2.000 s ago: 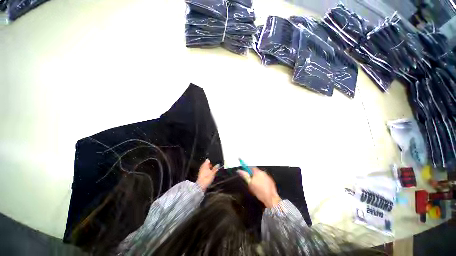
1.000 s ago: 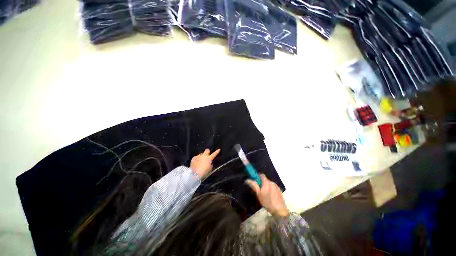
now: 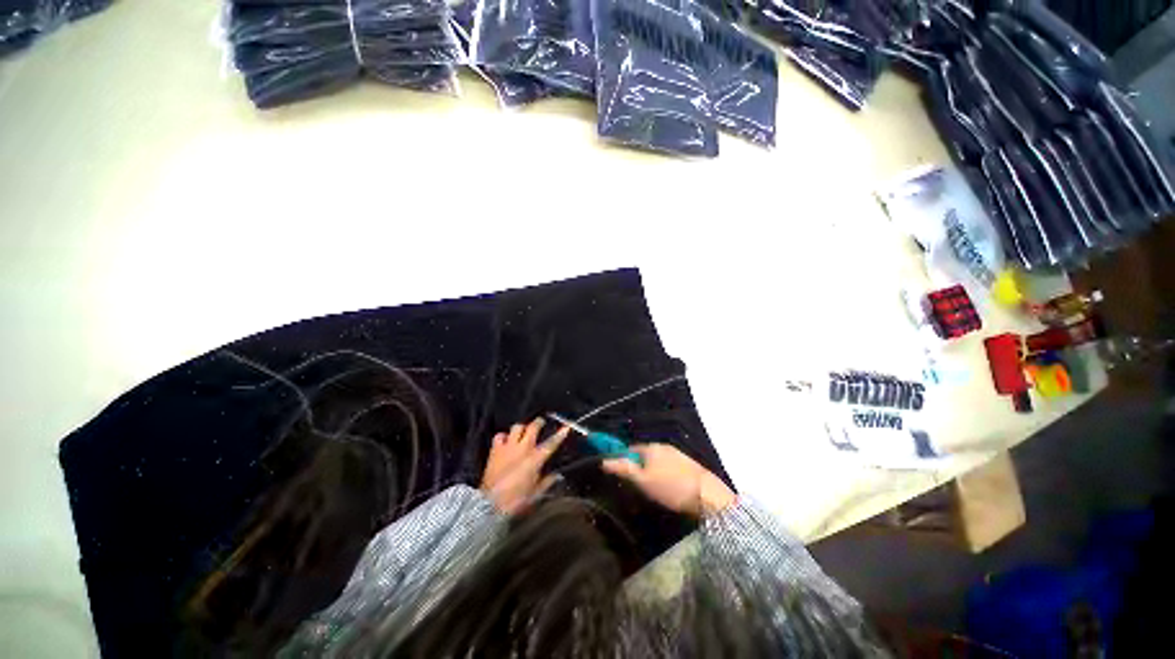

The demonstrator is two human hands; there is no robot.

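Black trousers [image 3: 387, 348] lie flat across the cream table in front of me, their right end near the table's front edge. My right hand [image 3: 670, 476] is closed on a teal air blow gun [image 3: 611, 447], its thin metal nozzle pointing left over the cloth. My left hand [image 3: 518, 466] lies on the cloth just left of the nozzle tip, fingers apart; whether it pinches any cloth is not clear. My hair hides part of the trousers and my lower sleeves.
Bagged trousers [image 3: 655, 77] and tied bundles [image 3: 338, 45] line the far side and right. Printed empty polybags [image 3: 876, 406], a crumpled white bag [image 3: 947, 225], a red checked item [image 3: 954, 312] and red and yellow items [image 3: 1008, 364] lie at the right. The cream table edge [image 3: 902, 489] curves there.
The trousers' raised point has come down and they lie flatter. The view has shifted right. The blow gun, earlier pointing up and away, now points left, close to my left hand.
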